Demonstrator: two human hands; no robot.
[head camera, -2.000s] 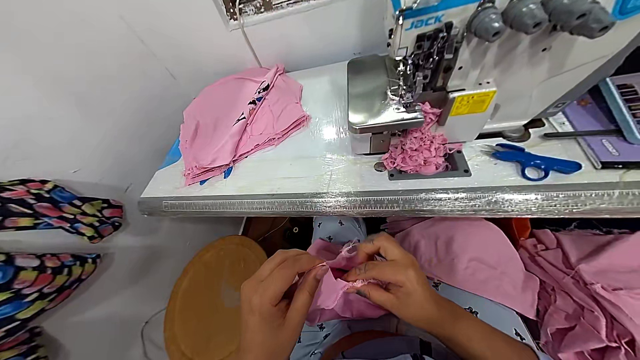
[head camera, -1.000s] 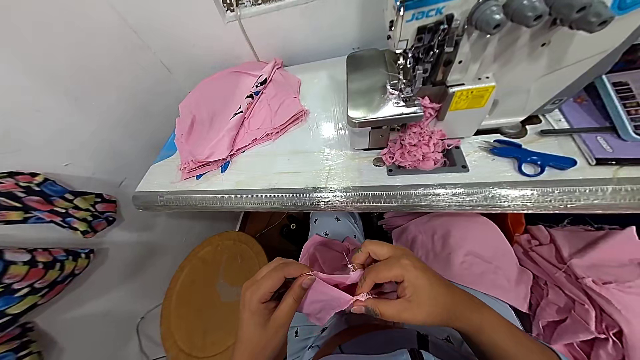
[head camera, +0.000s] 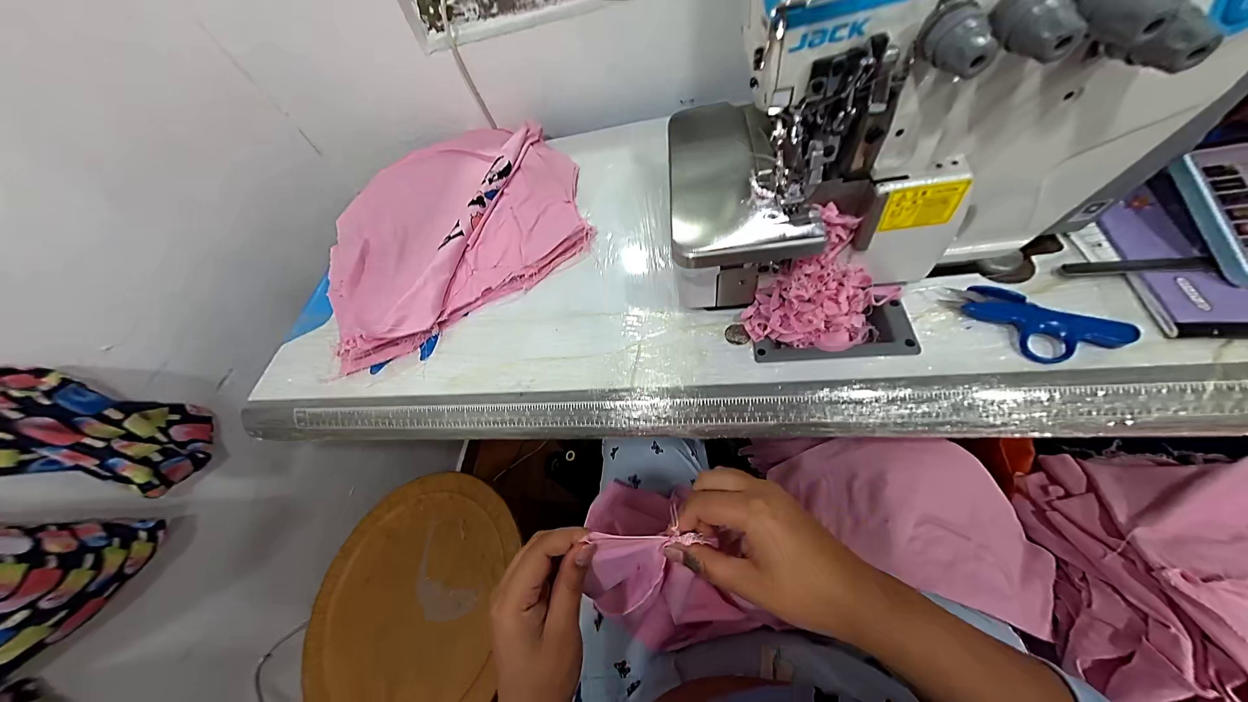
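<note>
Over my lap, a piece of pink fabric (head camera: 639, 585) is held by its edge between both hands. My left hand (head camera: 541, 604) pinches the edge at its left end with thumb and fingertips. My right hand (head camera: 765, 546) pinches a gathered, seamed part of the same edge, where loose threads stick up. The edge between them is pulled straight. Beyond the hands, on the table, stands a Jack overlock sewing machine (head camera: 848, 127) with a heap of pink fabric trimmings (head camera: 819, 297) below its needle area. A stack of pink fabric pieces (head camera: 429, 244) lies to its left.
Blue-handled thread snips (head camera: 1053, 322) lie right of the machine, near a purple book (head camera: 1189, 258). A ruler tape (head camera: 546, 414) runs along the table's front edge. Below are a round wooden stool (head camera: 409, 585) and more pink fabric (head camera: 907, 517). Patterned dark cloth (head camera: 97, 429) is at left.
The fabric edge between my hands, slack and folded one second ago, is now stretched straight. Both hands still grip the pink fabric.
</note>
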